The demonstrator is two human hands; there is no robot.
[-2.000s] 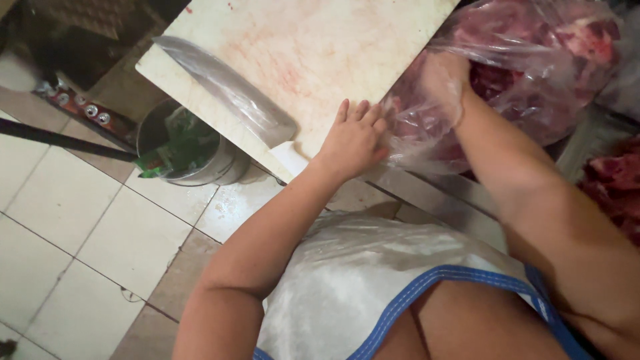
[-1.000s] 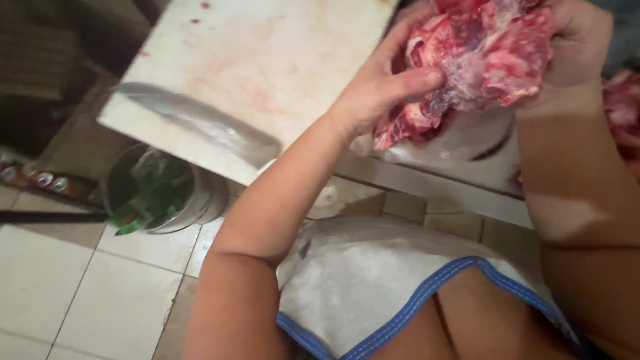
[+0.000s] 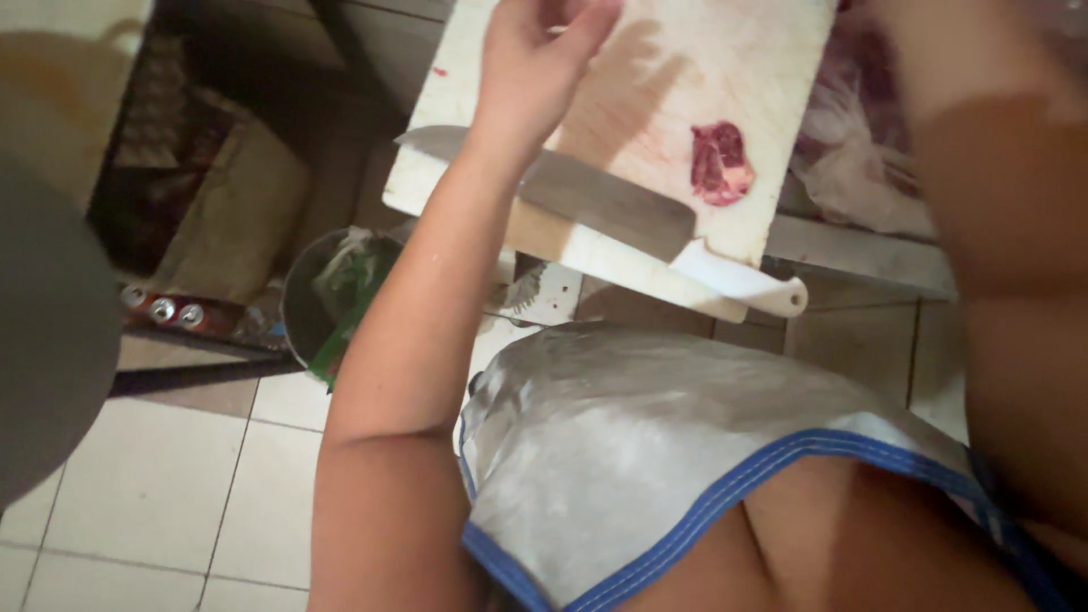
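Note:
My left hand (image 3: 557, 42) is above the upper part of a white cutting board (image 3: 654, 68), partly cut off by the top edge; whether it holds anything is hidden. A large knife with a white handle (image 3: 744, 280) lies along the board's near edge, its blade (image 3: 603, 200) passing under my left forearm. One small piece of raw red meat (image 3: 721, 163) rests on the board's right side. My right forearm reaches up at the right, blurred, and its hand is out of view. Beside the board, a clear plastic bag (image 3: 858, 161) lies with red meat behind it.
A bucket (image 3: 297, 297) with green material stands on the tiled floor below the board's left side. Drink cans (image 3: 163, 309) sit on a low dark-framed rack to its left. A large grey rounded object (image 3: 51, 340) fills the left edge. A metal edge (image 3: 867, 251) runs right of the board.
The large piece of meat that both hands held a second ago is out of view. My left hand is now over the board, and a small meat piece shows there. The view has shifted.

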